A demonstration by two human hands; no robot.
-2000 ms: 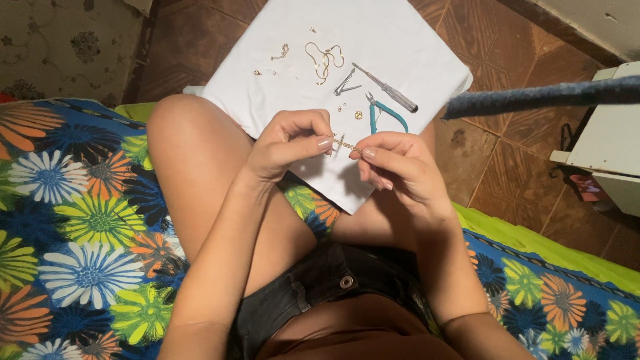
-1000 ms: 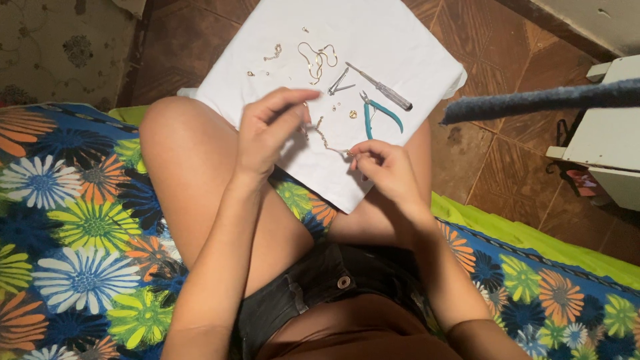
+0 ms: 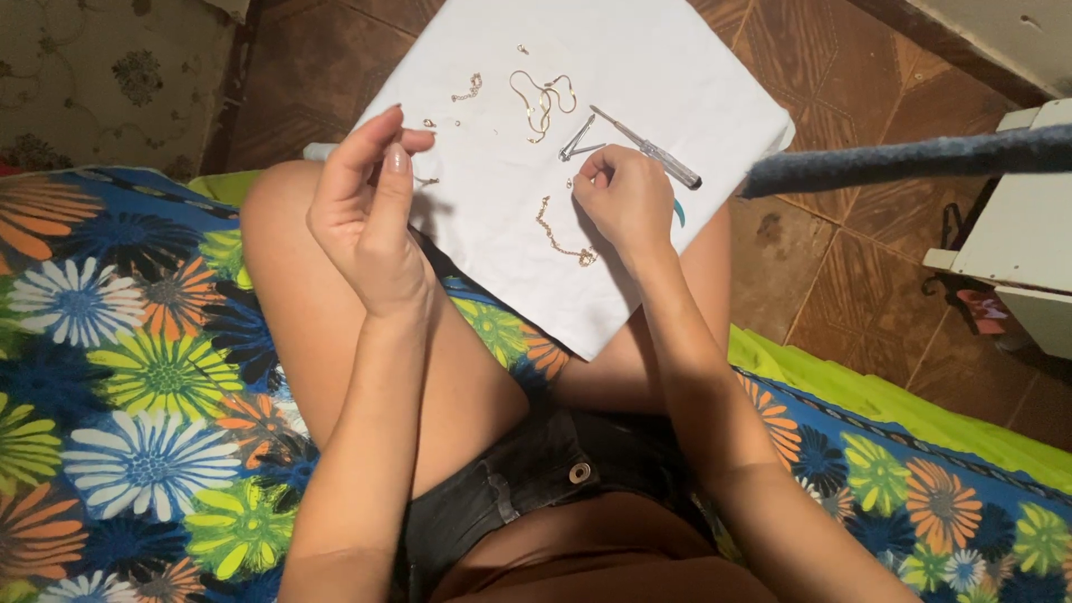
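Note:
My left hand (image 3: 373, 209) is raised over the left edge of the white cloth (image 3: 469, 226), fingers apart, holding nothing that shows. My right hand (image 3: 624, 197) is low over the cloth, fingertips bent together beside a tiny metal piece (image 3: 569, 183); whether it pinches something is hidden. A gold-coloured chain (image 3: 548, 230) lies loose just left of it. Above the right hand are a nail clipper (image 3: 578, 141) and a screwdriver (image 3: 649, 151) with a clear handle. Part of a teal plier handle (image 3: 679, 213) shows beside the right wrist, the rest covered by the hand.
Farther up the cloth lie a longer gold-coloured necklace (image 3: 544, 105), a short piece of chain (image 3: 469, 88) and several small findings. A dark fabric-covered bar (image 3: 904, 159) juts in from the right. White furniture (image 3: 1022, 184) stands on the tiled floor at the right.
The short chain held between both hands is now lying on the cloth. My left hand has moved away to the left; my right hand has moved up, over the pliers.

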